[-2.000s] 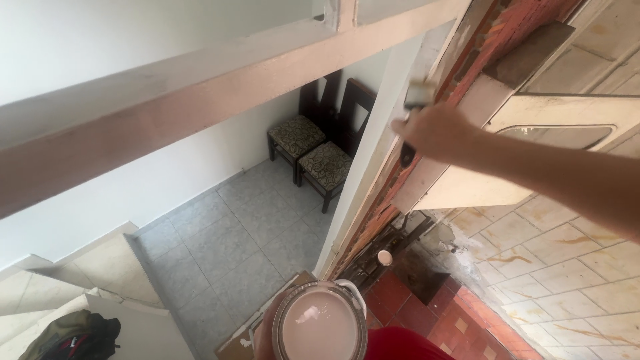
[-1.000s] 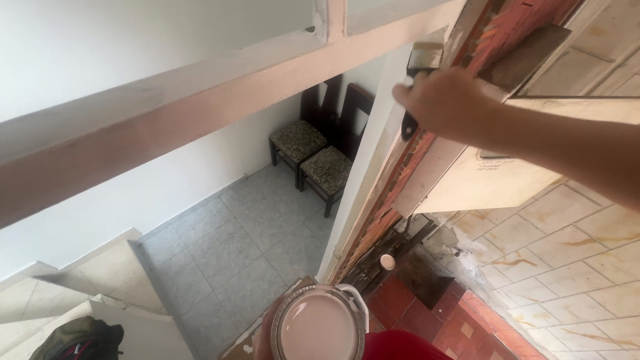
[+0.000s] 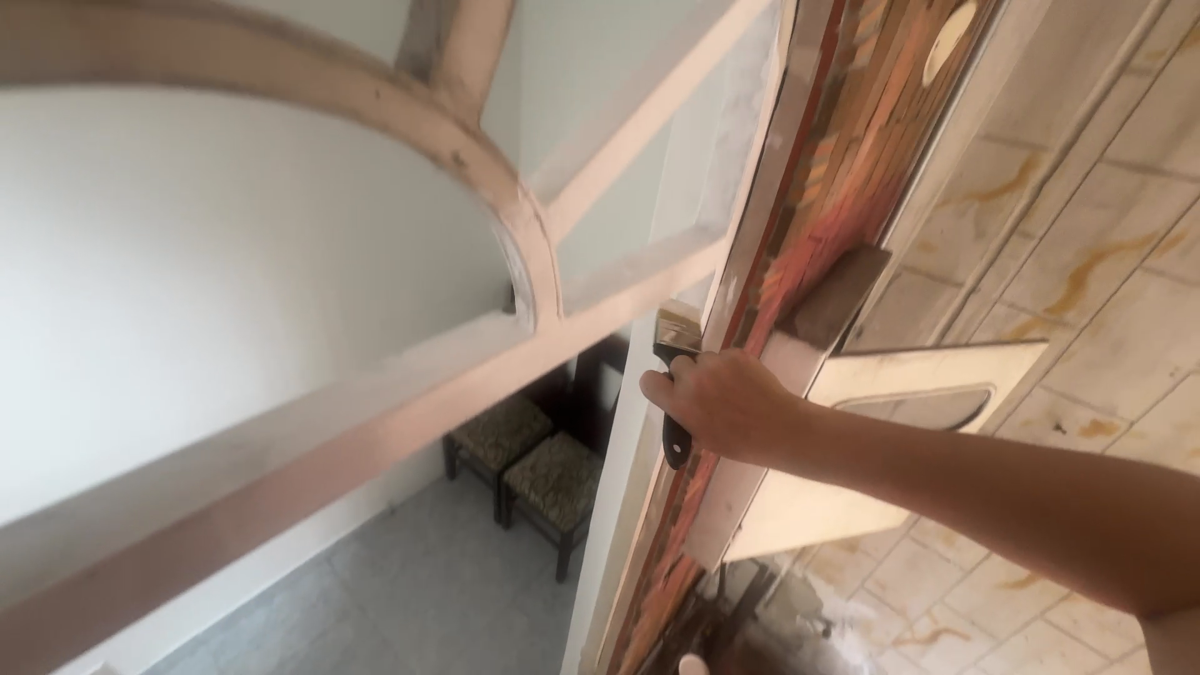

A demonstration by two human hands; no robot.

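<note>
My right hand (image 3: pixel 736 403) grips the black handle of a flat paintbrush (image 3: pixel 679 328), bristles upward, at the pale edge of the frame beside the brick wall. The bristles lie close to where a pinkish crossbar (image 3: pixel 375 431) of the window-like frame meets the upright (image 3: pixel 750 244); whether they touch cannot be told. A curved bar (image 3: pixel 450 150) of the same frame arches at the upper left. My left hand is out of view, apart from what may be a fingertip at the bottom edge, too little to tell.
Two dark wooden chairs with patterned seats (image 3: pixel 555 478) stand below on the grey tiled floor (image 3: pixel 347 581). Exposed brick (image 3: pixel 816 216) runs along the opening. To the right are a cream panel with an oval cutout (image 3: pixel 844 487) and a wall of marbled tiles (image 3: pixel 1059 262).
The view has swung up, bringing the curved bar into sight. The can of pale paint seen at the bottom earlier is out of view. My right hand still holds the brush.
</note>
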